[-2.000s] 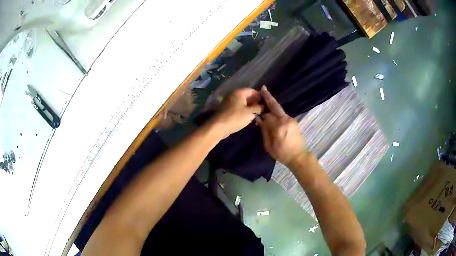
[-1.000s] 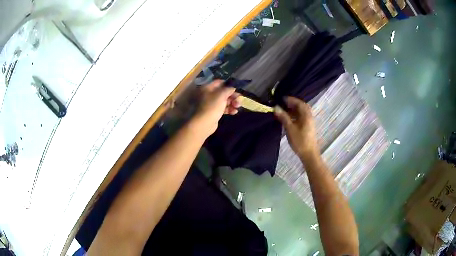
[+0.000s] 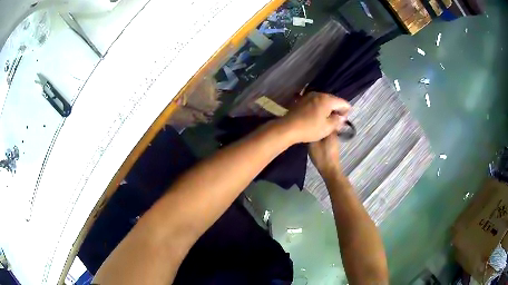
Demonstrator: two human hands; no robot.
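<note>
A bundle of dark cut pieces [image 3: 350,69] lies on the grey striped mat, gathered at its middle and fanned out at both ends. My left hand [image 3: 316,118] is over the gathered middle, its fingers curled on a dark strip, the bundle tie [image 3: 347,131], which shows as a small blurred loop. My right hand [image 3: 324,151] is just below, close against the left; its fingers are mostly hidden behind the left hand, so its hold cannot be told. A cream-yellow bundle ticket [image 3: 271,106] lies on the bundle left of my left hand.
The white sewing table [image 3: 139,83] with its wooden edge is on the left, with black thread snips [image 3: 54,99] and a thin metal rod [image 3: 82,34] on it. Grey striped mat [image 3: 390,145] under the bundle. Cardboard box [image 3: 483,225] at lower right. Dark cloth covers my lap.
My left hand has moved right from the ticket, across the bundle to the right hand. The ticket is out of my fingers. A dark loop now shows beside my hands.
</note>
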